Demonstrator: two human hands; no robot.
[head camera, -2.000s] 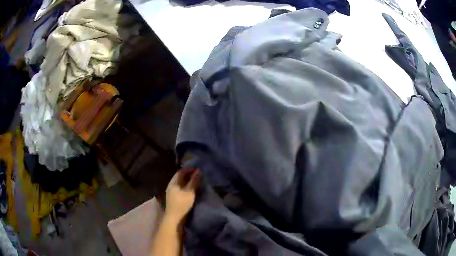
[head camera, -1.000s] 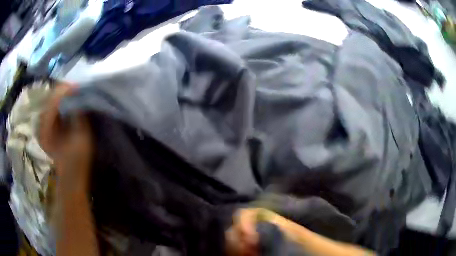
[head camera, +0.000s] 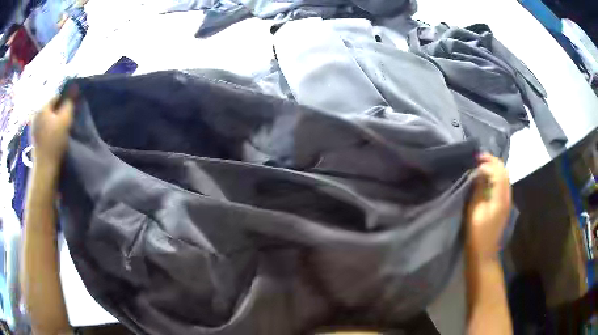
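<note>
A large grey garment (head camera: 315, 262) fills the lower middle of the view, stretched wide between my hands, its long edge sagging open and darker fabric showing inside. My left hand (head camera: 54, 127) grips the edge at its upper left end. My right hand (head camera: 488, 190) grips the edge at its right end. Whether my right hand also holds a tool cannot be told. The garment is slightly blurred.
More of the grey fabric with small dark buttons (head camera: 367, 72) lies behind on the white tabletop (head camera: 151, 42). Other crumpled grey garments (head camera: 459, 49) lie at the far right. A small navy piece (head camera: 122, 66) shows at left. The table edge runs along the right.
The view has turned right. My right hand has come up to the right side, and the garment is now spread wide between both hands, where before it lay bunched.
</note>
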